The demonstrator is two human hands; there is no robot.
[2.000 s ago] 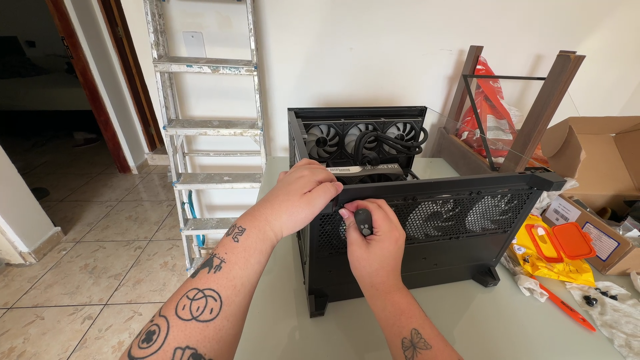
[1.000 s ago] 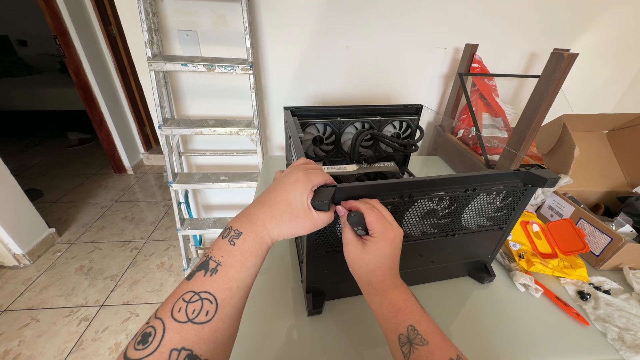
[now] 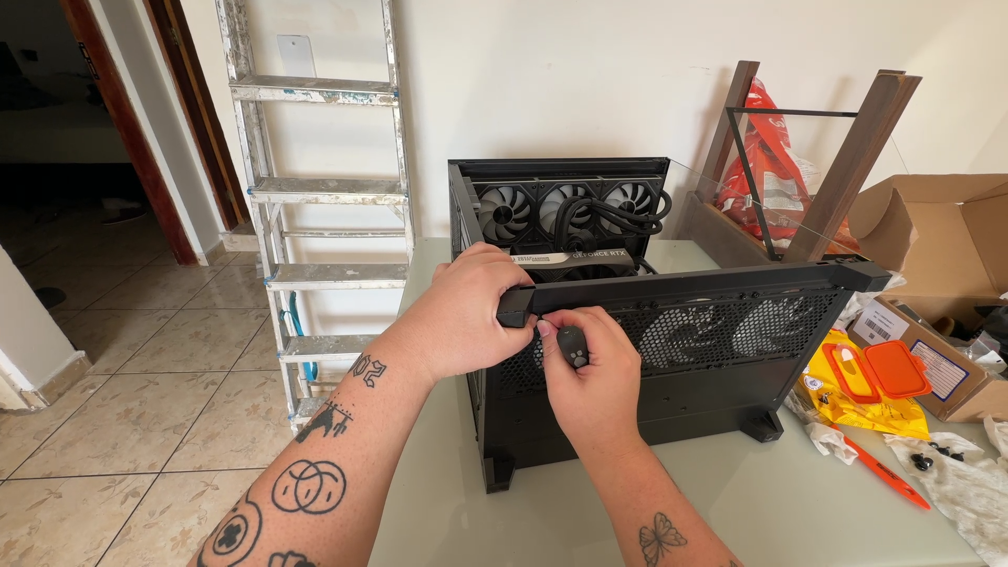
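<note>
A black computer case (image 3: 669,402) lies on the table with its vented panel and feet facing me. Inside it show a three-fan radiator (image 3: 567,211) with black tubes and a graphics card (image 3: 583,258). My left hand (image 3: 472,311) grips the case's upper left corner around a black plastic foot (image 3: 516,305). Just right of that foot, my right hand (image 3: 594,370) holds a screwdriver by its dark handle (image 3: 573,346), between thumb and fingers. The screwdriver's tip is hidden by the fingers and the case edge.
A paint-marked metal stepladder (image 3: 331,189) leans by the wall at left. On the right stand a wooden frame (image 3: 850,165) with a red bag and an open cardboard box (image 3: 925,224). Nearby lie a yellow packet (image 3: 906,409), an orange tool (image 3: 886,471) and small black parts (image 3: 921,461).
Both hands have stayed at the same corner of the case. The right hand's fingers have shifted a little around the screwdriver handle.
</note>
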